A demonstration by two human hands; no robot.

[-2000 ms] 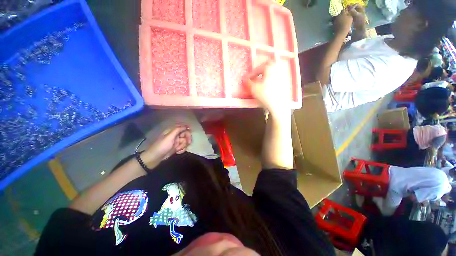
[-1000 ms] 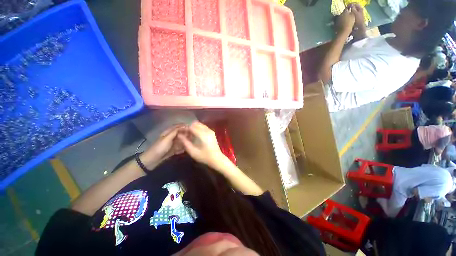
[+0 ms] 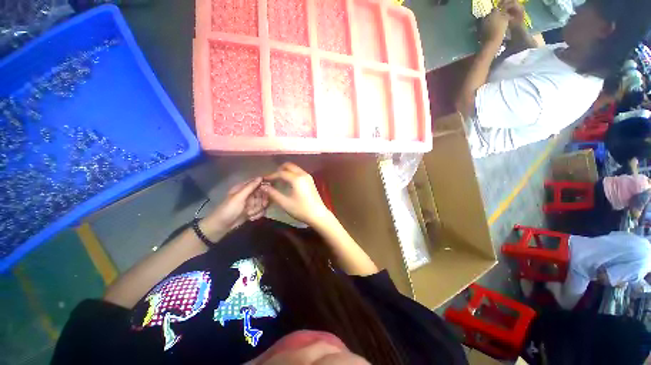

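My left hand [image 3: 245,202], with a dark bracelet, is curled in front of my chest. My right hand [image 3: 298,194] meets it, fingertips touching near the left thumb. Anything between the fingers is too small to make out. The pink compartment tray [image 3: 235,145] lies beyond my hands. Its left pockets show a grainy texture; the right ones look smoother and washed out by glare. A small dark cluster of metal parts [image 3: 377,132] shows in the near row's fourth pocket. The blue bin [image 3: 168,107] at the left holds scattered small silvery metal parts [image 3: 68,160].
An open cardboard carton [image 3: 453,239] with clear plastic inside stands right of my hands, below the tray. A person in white [image 3: 532,96] works at upper right near yellow pieces. Red stools [image 3: 492,314] stand at right. Clear bags [image 3: 32,14] lie at top left.
My right hand has left the tray's near right pockets and come back to my left hand at my chest. Since then its wrist has shifted slightly right. The tray appears slightly further left in view.
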